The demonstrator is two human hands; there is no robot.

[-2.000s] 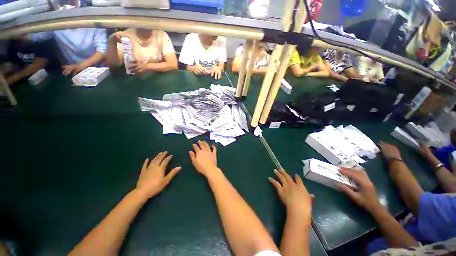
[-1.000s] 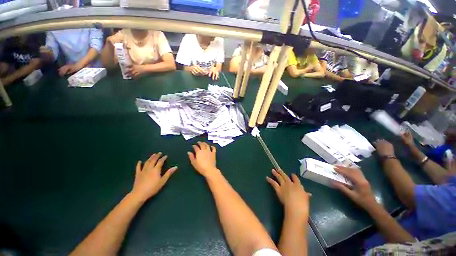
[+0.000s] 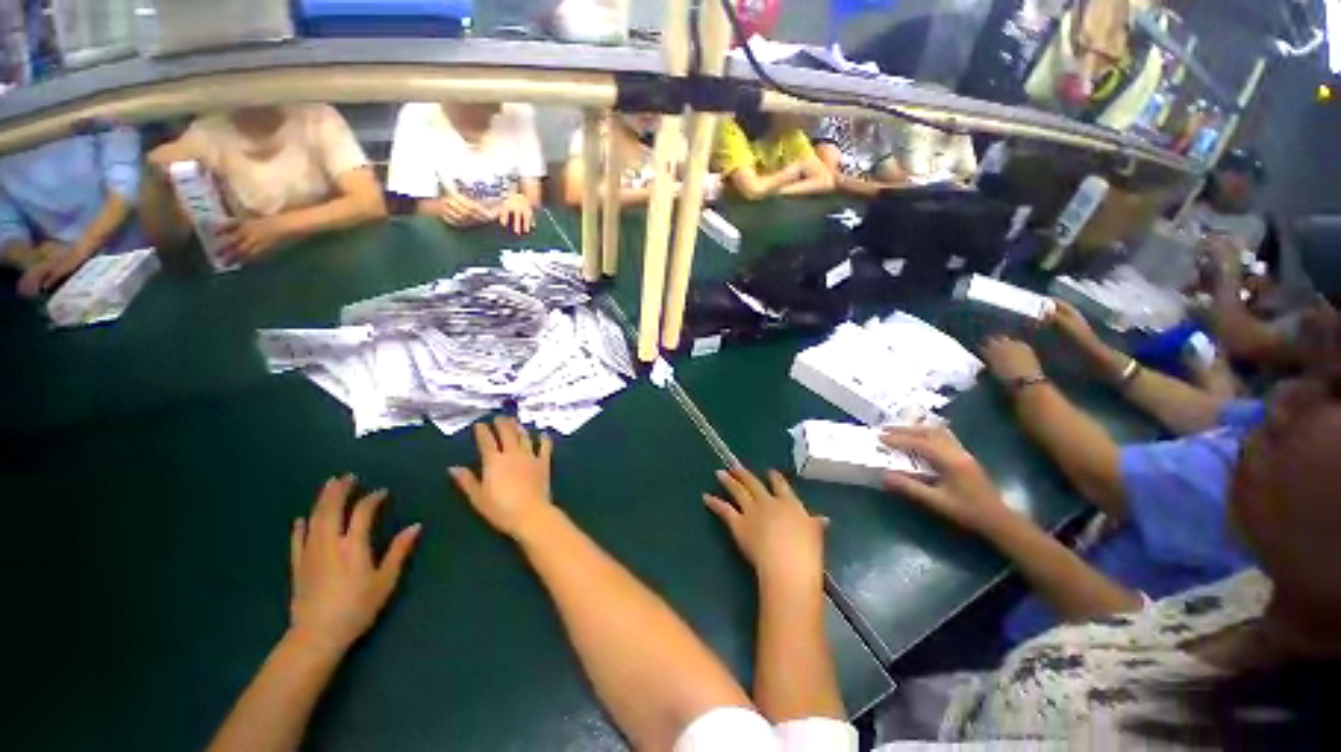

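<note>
My left hand (image 3: pixel 341 570) lies palm down on the dark green table, fingers spread, holding nothing. My right hand (image 3: pixel 510 482) lies palm down to its right, fingers apart and empty, just in front of a large loose heap of folded printed leaflets (image 3: pixel 471 345). The fingers do not visibly grip any leaflet. Both forearms run to the bottom edge of the picture; a white sleeve shows on the right one.
Another person's hand (image 3: pixel 772 526) rests beside my right arm, near the table seam (image 3: pixel 703 419). A neighbour's hand holds a long white carton (image 3: pixel 841 454); more cartons (image 3: pixel 882 367) lie behind it. Pale posts (image 3: pixel 665 243) stand behind the leaflets. Several people sit opposite.
The view has turned right, so the table things appear further left. My hands stay flat and empty. A neighbour at the right has moved a white carton.
</note>
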